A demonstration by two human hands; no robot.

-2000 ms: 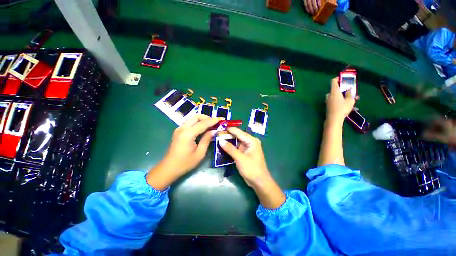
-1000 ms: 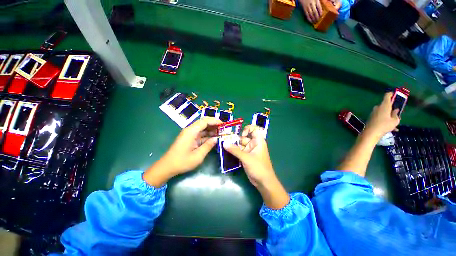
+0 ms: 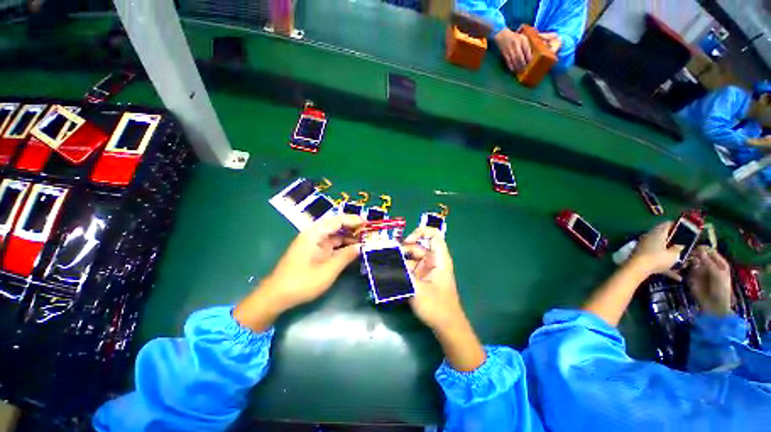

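Observation:
My left hand (image 3: 314, 257) grips the left side of a red phone housing (image 3: 383, 226), seen nearly edge-on. My right hand (image 3: 431, 274) holds the right edge of an LCD module (image 3: 389, 274), a dark screen with a white border, which hangs just below the red housing and touches or overlaps it. The join between them is too small to tell. Several white-edged LCD modules with orange tails (image 3: 296, 194) lie fanned out beyond my left hand. Another LCD module (image 3: 433, 221) lies just beyond my right hand, partly hidden by it.
A shiny black tray (image 3: 93, 253) with red-and-white housings lies left, beside a pale post (image 3: 182, 93). Red phone subassemblies (image 3: 309, 129) lie beyond. At right, a neighbour's hand (image 3: 655, 251) holds a red phone above a black tray (image 3: 668, 316). A person opposite holds an orange block (image 3: 538, 57).
The LCD module now shows its screen more fully, with my right fingers at its edge instead of over it. The neighbour's phone has moved right and down to the black tray. The view has shifted slightly.

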